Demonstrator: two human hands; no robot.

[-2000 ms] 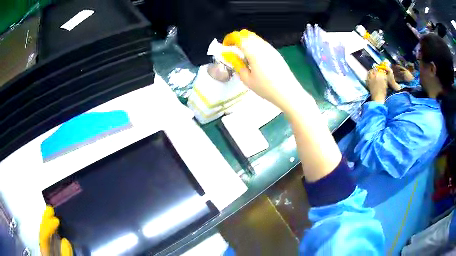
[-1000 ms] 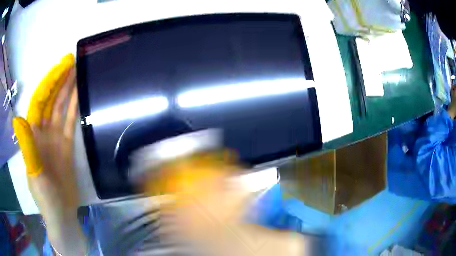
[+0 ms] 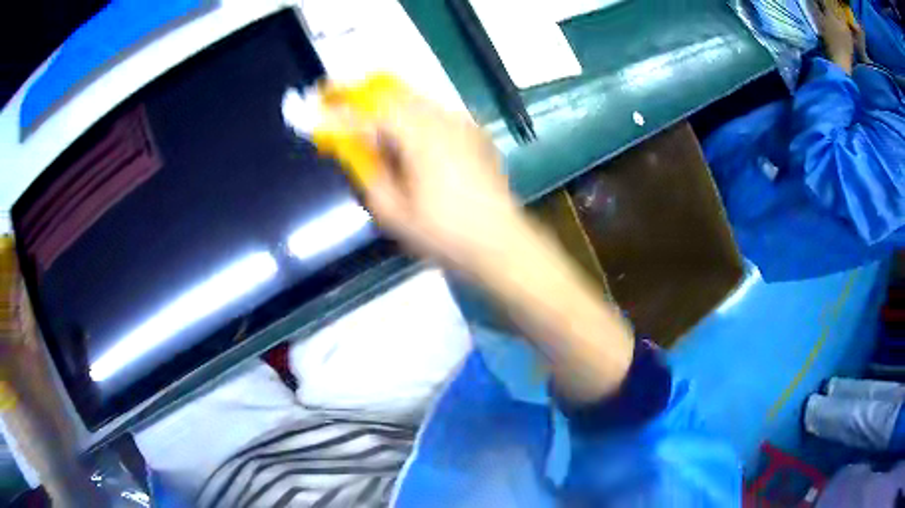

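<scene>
The tablet point(image 3: 198, 208) lies screen up on a white pad, its glossy black screen reflecting bright light bars. My right hand point(image 3: 407, 149), blurred and with yellow-orange finger cots, holds a small white wipe point(image 3: 301, 111) at the tablet's right part. Whether the wipe touches the screen is hard to tell. My left hand point(image 3: 20, 347), also with yellow cots, is at the tablet's left edge, blurred and cut off by the picture's edge. Its fingers are partly out of view, and I cannot tell their grip.
A blue squeegee point(image 3: 109, 50) lies behind the tablet. White cards point(image 3: 526, 45) and a black stick point(image 3: 493, 69) lie on the green bench mat point(image 3: 655, 79). An open brown box point(image 3: 655, 228) is below the bench edge. A person in a blue smock point(image 3: 853, 139) sits at the right.
My right hand has moved with the wipe from the screen's near left part to its right part. The camera view has turned, so the tablet appears tilted and farther left, and the squeegee shows again.
</scene>
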